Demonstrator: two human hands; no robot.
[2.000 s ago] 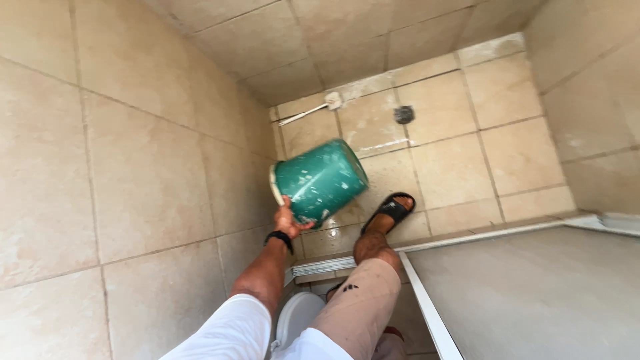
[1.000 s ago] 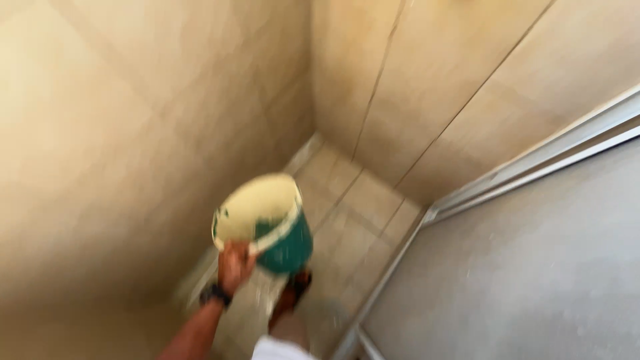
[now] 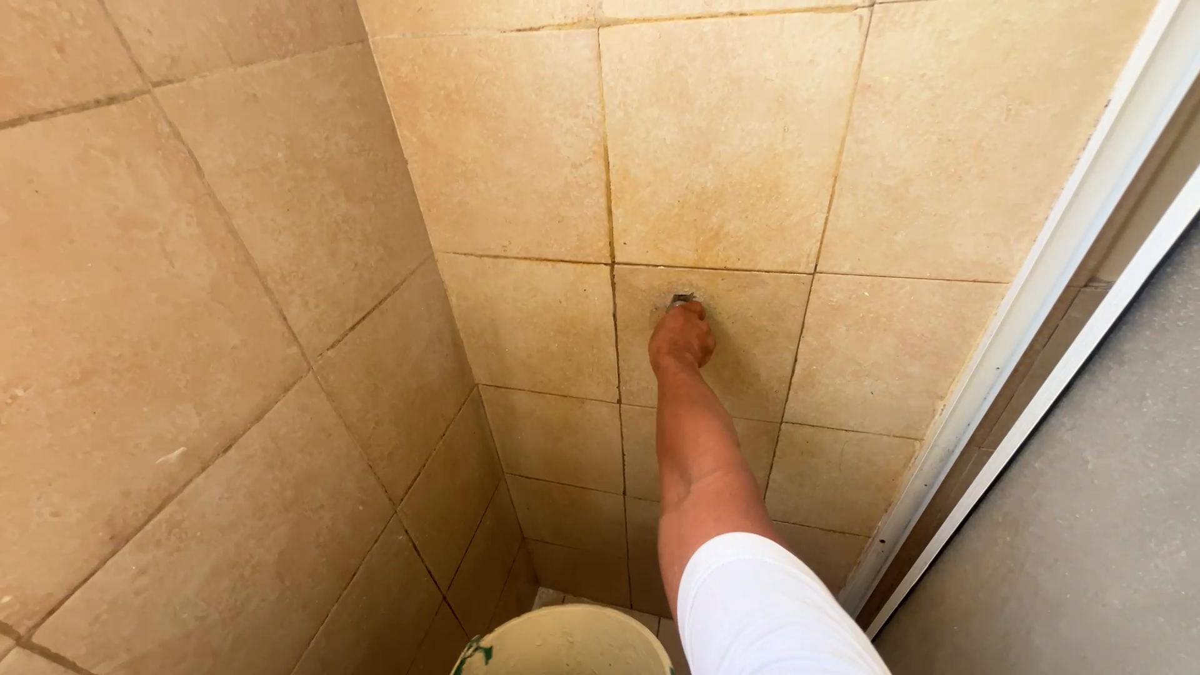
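Observation:
My right hand (image 3: 683, 335) reaches straight out to the tiled wall, its fingers closed around a small metal fitting (image 3: 682, 299) that sticks out of one tile. Most of the fitting is hidden by the hand, so its exact kind is unclear. Low in the view, the cream-coloured rim and inside of a plastic bucket (image 3: 567, 621) show, with green at the left of the rim. The bucket's lower part is cut off by the frame. My left hand is out of view.
Beige tiled walls (image 3: 234, 309) meet in a corner left of my arm. On the right stand a white-framed door track (image 3: 1008, 328) and a grey panel (image 3: 1078, 525). A bit of tiled floor (image 3: 548, 597) shows behind the bucket.
The view has swung up to the wall. My left hand, earlier holding the bucket's rim, has left the view. My right hand has come into view at the wall fitting.

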